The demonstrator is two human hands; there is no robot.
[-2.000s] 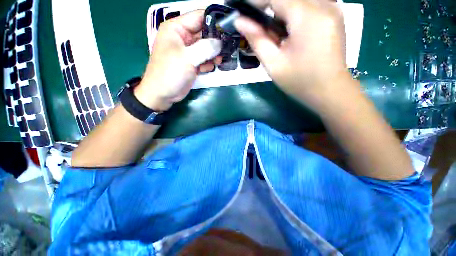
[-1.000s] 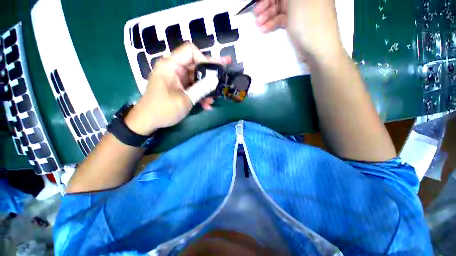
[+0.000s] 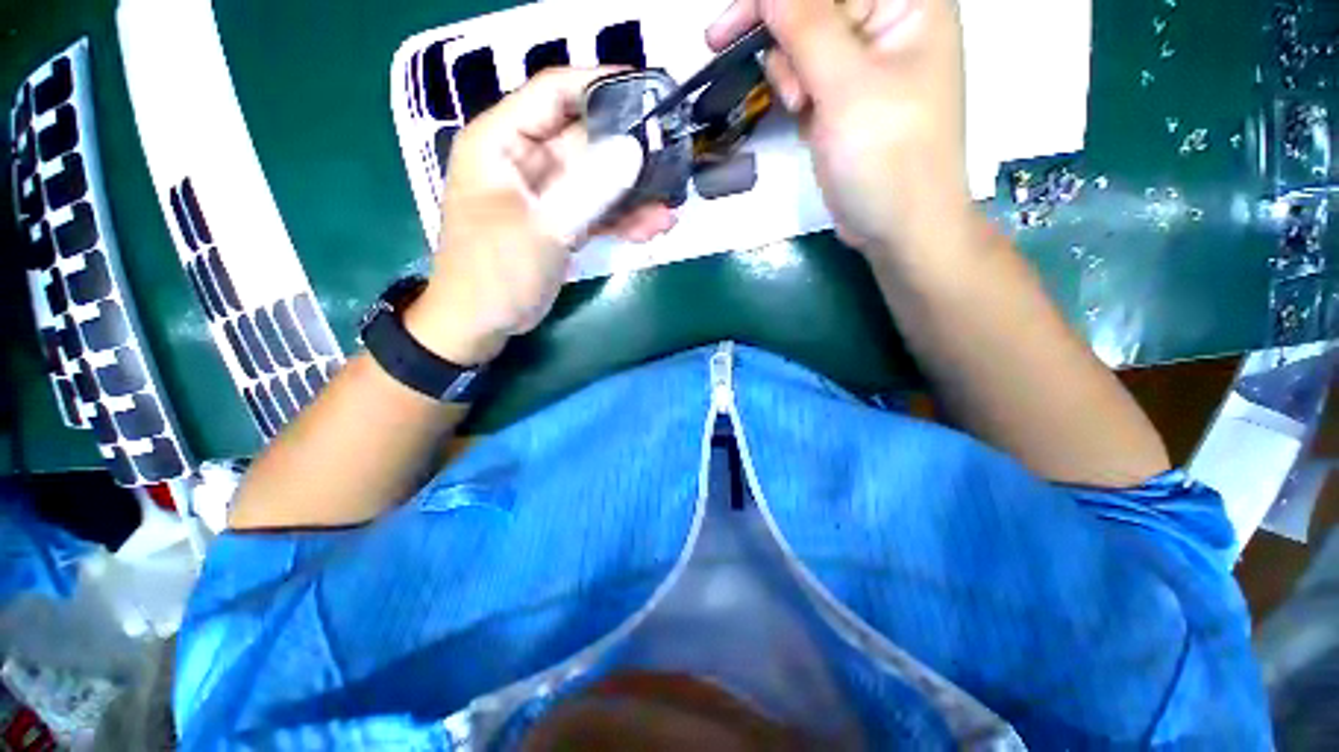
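Note:
My left hand (image 3: pixel 507 206), with a white cover on one finger, holds a black rounded-square watch housing (image 3: pixel 623 100) over the white adhesive sheet. A dark piece with orange-gold parts (image 3: pixel 728 106) is at the housing's right side. My right hand (image 3: pixel 866 110) holds thin dark tweezers (image 3: pixel 711 77), whose tips reach the housing opening. Whether the tips grip anything cannot be seen. The adhesive sheet (image 3: pixel 423 118) carries black rounded and L-shaped pieces, partly hidden by my hands.
A curved white strip (image 3: pixel 173 103) with small black shapes and another strip (image 3: pixel 144 467) with black pieces lie left. Tiny silvery parts (image 3: pixel 1046 191) are scattered on the green mat (image 3: pixel 1116 294). Clear plastic (image 3: pixel 1298 221) with metal parts lies far right.
My right hand has come down and left from the upper sheet area, bringing the tweezers to the housing. My left hand has moved slightly up with the housing.

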